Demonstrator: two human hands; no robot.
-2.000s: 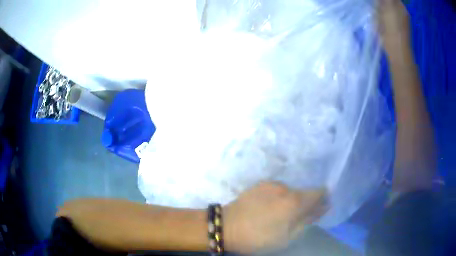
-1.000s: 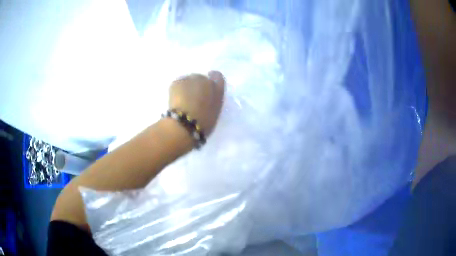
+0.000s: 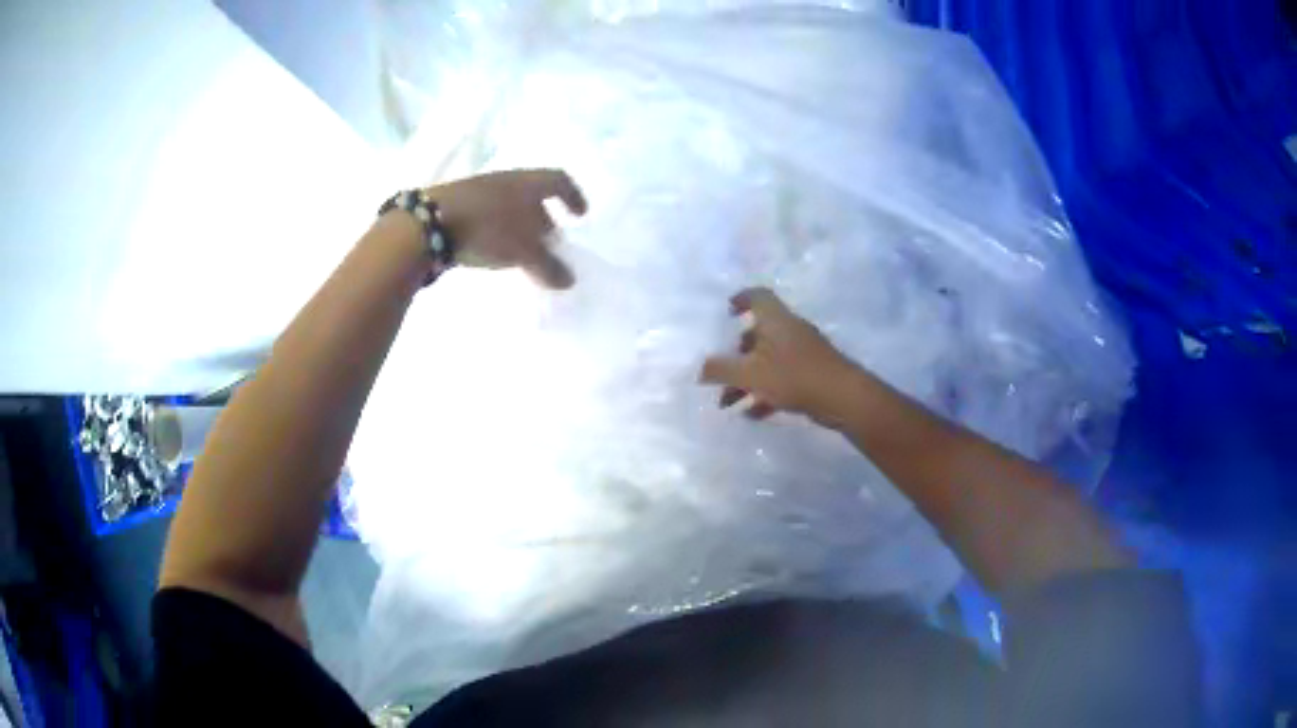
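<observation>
A huge clear plastic sack full of whitish crinkled plastic bags bulges in front of me, reaching close to my body. My left hand, with a beaded bracelet at the wrist, is over the upper left of the sack, fingers apart and curled. My right hand is over the middle of the sack, fingers spread and bent. I see nothing held in either hand. Glare hides much of the sack's left part.
A bright white tabletop is at the upper left. Below its edge are a blue bin of loose silver parts and a pale tube. Blue ribbed crates or sheeting stand at the right, with blue surface below.
My right hand has come from the far right edge to the sack's middle. My left hand has moved slightly up and left, its fingers now apart. The sack shows more fully, its top lower and rounder.
</observation>
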